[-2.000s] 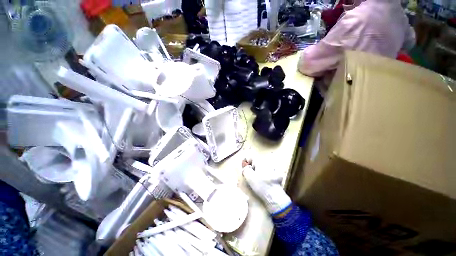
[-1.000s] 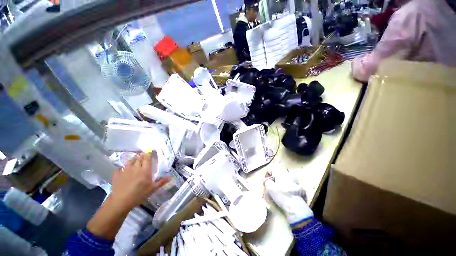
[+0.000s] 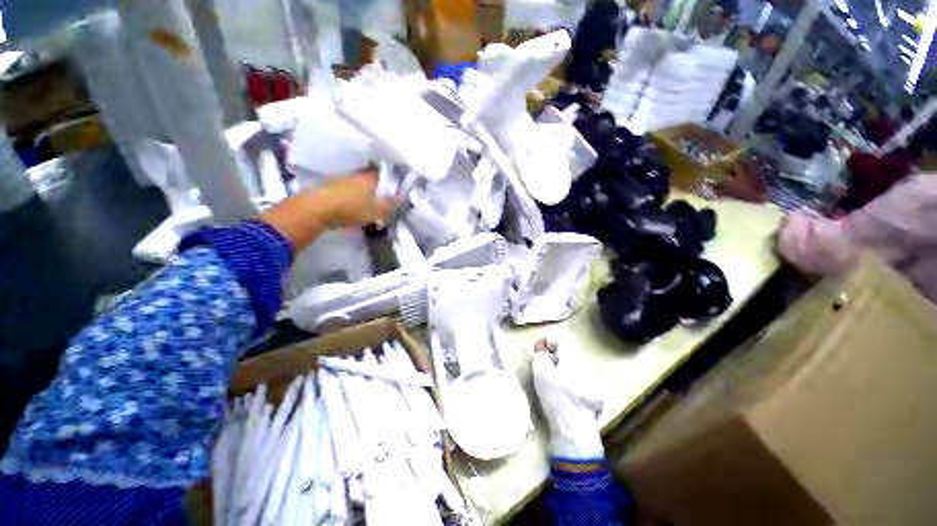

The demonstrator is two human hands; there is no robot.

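Note:
A pile of white camera housings [image 3: 396, 123] with bracket arms lies in front of me. My left hand [image 3: 360, 200], bare and blurred, reaches into the pile; its fingers are among the white parts, and whether they grip one cannot be told. One housing with a round arm end [image 3: 488, 411] lies near me. My right hand [image 3: 567, 401], in a white knit glove with a bare fingertip showing, rests on the pale yellow tabletop right of that round end. Its fingers look curled, and what is in it cannot be seen. An open cardboard box [image 3: 319, 360] of white sticks [image 3: 329, 442] is at the front.
Black plastic parts [image 3: 658, 267] are heaped beyond and right of the white pile. A large brown carton [image 3: 791, 401] stands at the right beside the table [image 3: 616, 375]. A person's pink sleeve [image 3: 873, 226] is at the right. A white post [image 3: 200, 113] stands at the left.
My left hand has moved forward and deeper into the white pile. The view has shifted. A white housing arm now stands higher at the pile's back. My right hand stays at the tabletop.

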